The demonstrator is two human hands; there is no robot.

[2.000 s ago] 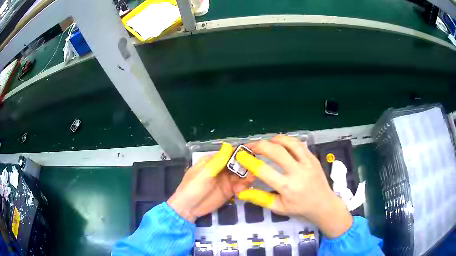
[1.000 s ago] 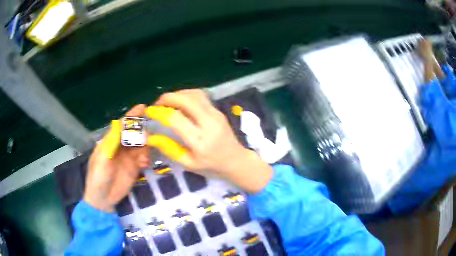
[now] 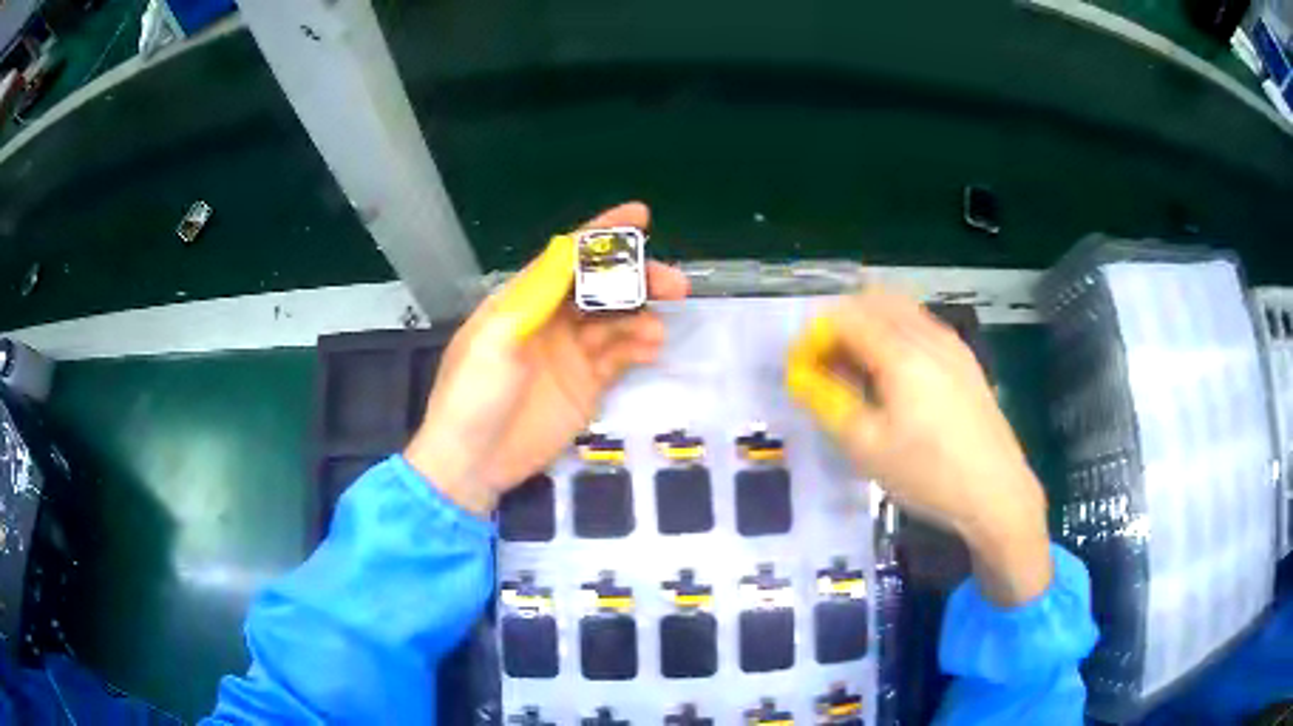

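Note:
My left hand [image 3: 522,386] holds a small silver-rimmed watch housing [image 3: 611,270] between thumb and fingers, open side up with electronics showing. A yellow cot covers the thumb. My right hand [image 3: 929,411] is blurred over the upper right of the blister tray [image 3: 716,352], apart from the housing. Its yellow-cotted thumb and index finger are curled towards each other; whether anything is between them cannot be told. Rows of black screens [image 3: 685,501] with orange-yellow and black flex tails lie in the tray below my hands.
A dark foam tray [image 3: 362,390] lies under the blister tray. Stacked blister trays [image 3: 1191,454] stand at right. A pale rail and upright post [image 3: 362,156] border the green belt [image 3: 737,142], which carries several small units. A shiny black bulk [image 3: 17,525] is at the left edge.
The view swung right and came back. My right hand has left the housing and moved right over the tray. My left hand still holds the housing.

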